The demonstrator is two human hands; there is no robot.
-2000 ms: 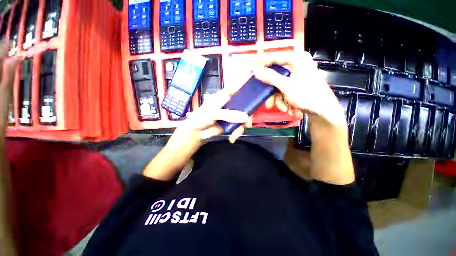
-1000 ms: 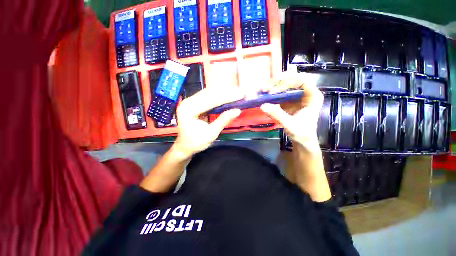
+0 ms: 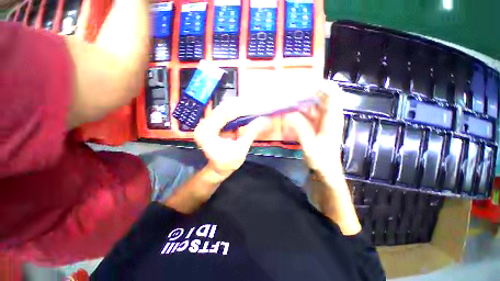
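My left hand and my right hand hold a dark blue keypad phone between them, seen edge-on and blurred, above the front of the red tray. Glare and my fingers hide much of it; whether a cover is on it I cannot tell. Keypad phones with blue screens fill the tray's back row. One keypad phone lies slanted over the front row, on top of open phone backs.
At right, a black blister tray holds a few blue back covers. Below it an open cardboard box holds black trays. At left, another person's red sleeve and bare arm reach over stacked red trays.
The phone has gone from lying flat between my hands to edge-on. The other person's arm has come in from the left, over the stacked trays.
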